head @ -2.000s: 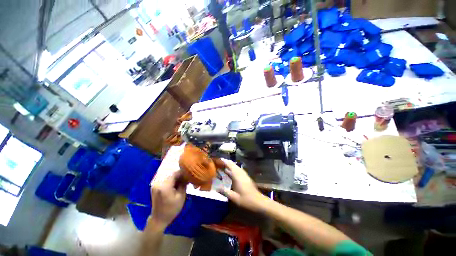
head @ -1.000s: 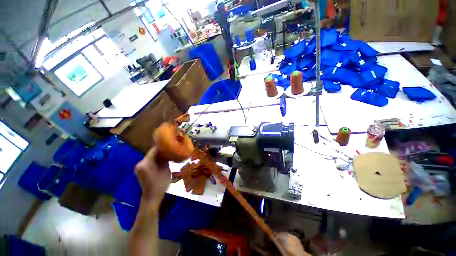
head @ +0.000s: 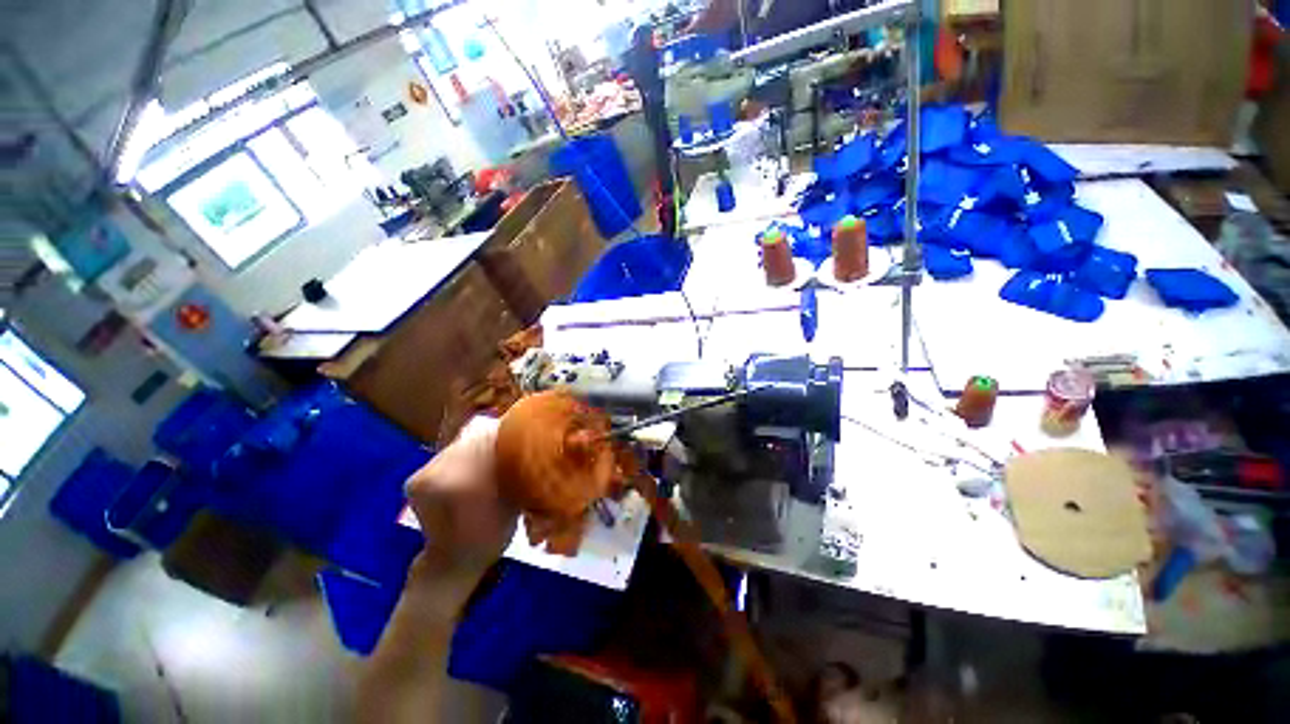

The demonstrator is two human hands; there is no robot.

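My left hand (head: 464,495) holds a rust-brown tape roll (head: 545,456) in front of the sewing machine (head: 736,439). A thin dark metal rod (head: 679,413) meets the roll near its centre; whether it passes through is hidden. A rust-brown strip (head: 707,580) runs from the roll down to the bottom edge. A dim, blurred shape there may be my right hand, but its grip cannot be made out. Rust-brown garment pieces (head: 488,392) lie behind the roll, and more brown cloth shows below it.
The white table (head: 962,573) holds a cardboard disc (head: 1078,509), a small thread cone (head: 976,400) and a pinkish cup (head: 1067,399). Thread cones (head: 849,249) and blue pieces (head: 990,191) are behind. An upright metal pole (head: 910,198) rises there. Blue bins (head: 283,467) stand left.
Two hands were on the roll at first; then my right hand drew the strip down right. Since then my left hand has moved the roll right and down, against the rod.
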